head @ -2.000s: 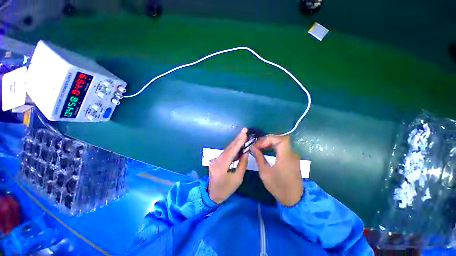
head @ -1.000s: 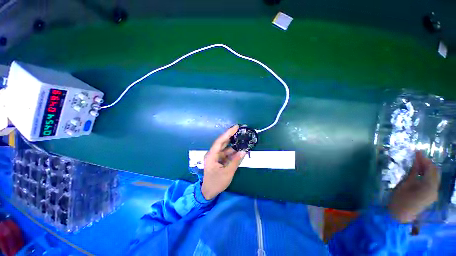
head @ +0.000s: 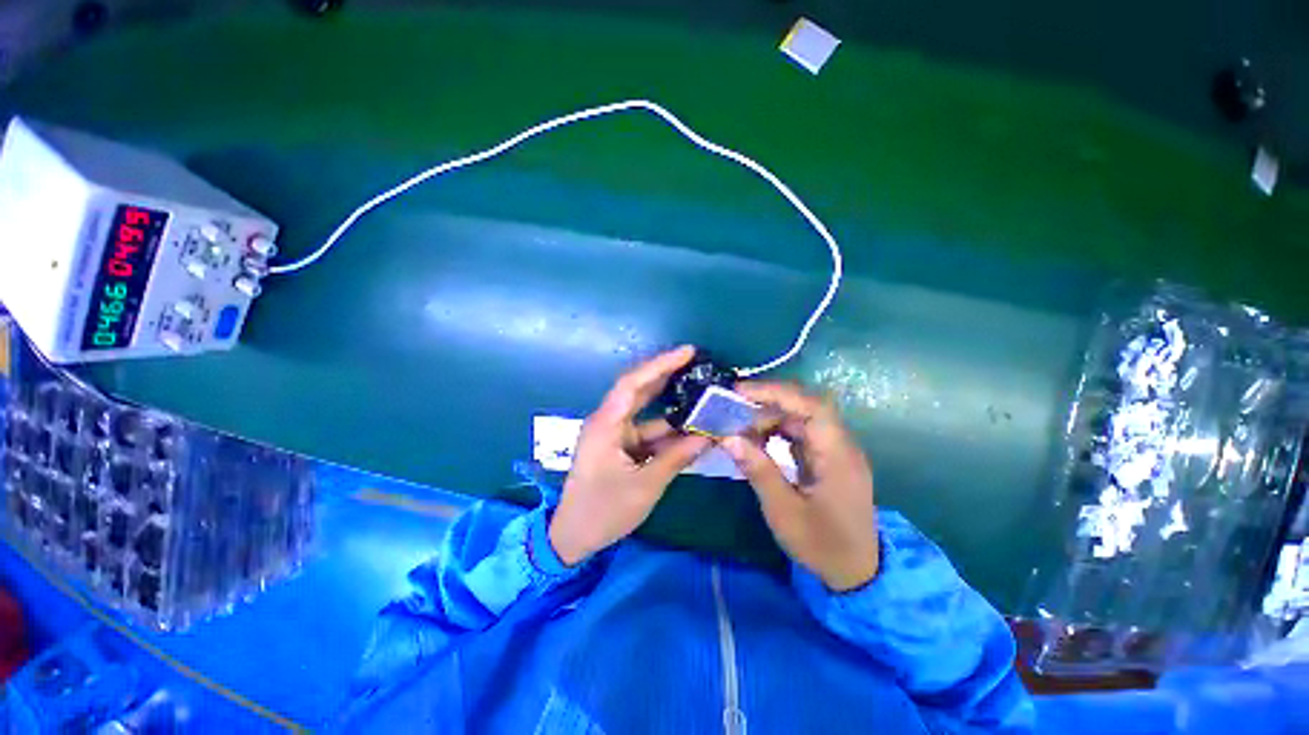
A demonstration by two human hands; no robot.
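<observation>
My left hand (head: pixel 623 457) holds a round black electronic module (head: pixel 698 385) by its left side, in front of my chest. A flat silver-white pouch battery (head: pixel 724 412) with a yellowish edge is at the module's lower right, between the fingertips of both hands. My right hand (head: pixel 813 481) grips the battery's right side. The white power lead (head: pixel 823 316) ends behind the module; its plug is hidden. A long white strip (head: pixel 554 442) lies on the bench under my hands. Whether a small adhesive piece is at my fingertips cannot be told.
A DC power supply (head: pixel 127 244) with red and green digits stands at left. A blister tray (head: pixel 108 503) is at lower left. A clear plastic tray with white pieces (head: pixel 1134 445) lies at right. A pale battery (head: pixel 810 46) and a dark module (head: pixel 1237 92) sit at the far side.
My right hand has come back from the plastic tray at right to the module. The battery now shows face-up between my hands. My left hand still holds the module.
</observation>
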